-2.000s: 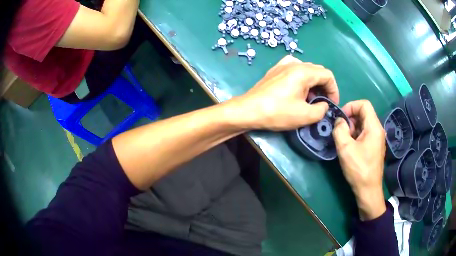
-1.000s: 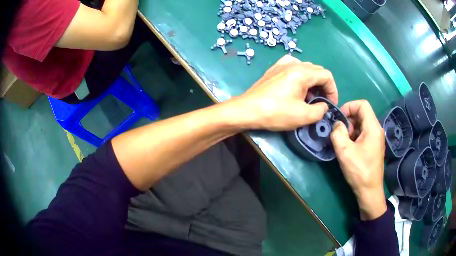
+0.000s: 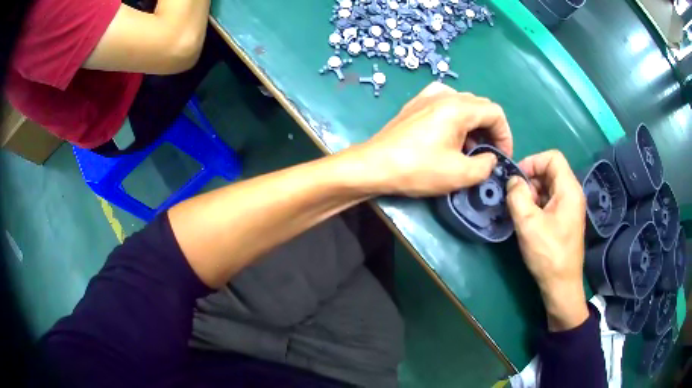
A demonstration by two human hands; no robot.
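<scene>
A dark grey housing point(image 3: 479, 216) rests on the green bench with its open side towards me, showing a round hub with a centre hole. My left hand point(image 3: 444, 144) grips its upper rim, thumb inside the cup. My right hand point(image 3: 548, 220) holds its right rim, thumb inside beside the hub. A small dark part shows between my two thumbs; my fingers partly hide it, so I cannot tell its full shape.
A pile of grey inserts with white discs point(image 3: 394, 34) lies at the bench's far side. Waiting housings point(image 3: 633, 261) cluster at right, beside a white cloth point(image 3: 611, 341). A person in a red shirt point(image 3: 57, 53) sits at upper left near a blue stool point(image 3: 163, 163).
My right thumb has shifted slightly inside the rim. Both hands stay on the housing, which has barely moved.
</scene>
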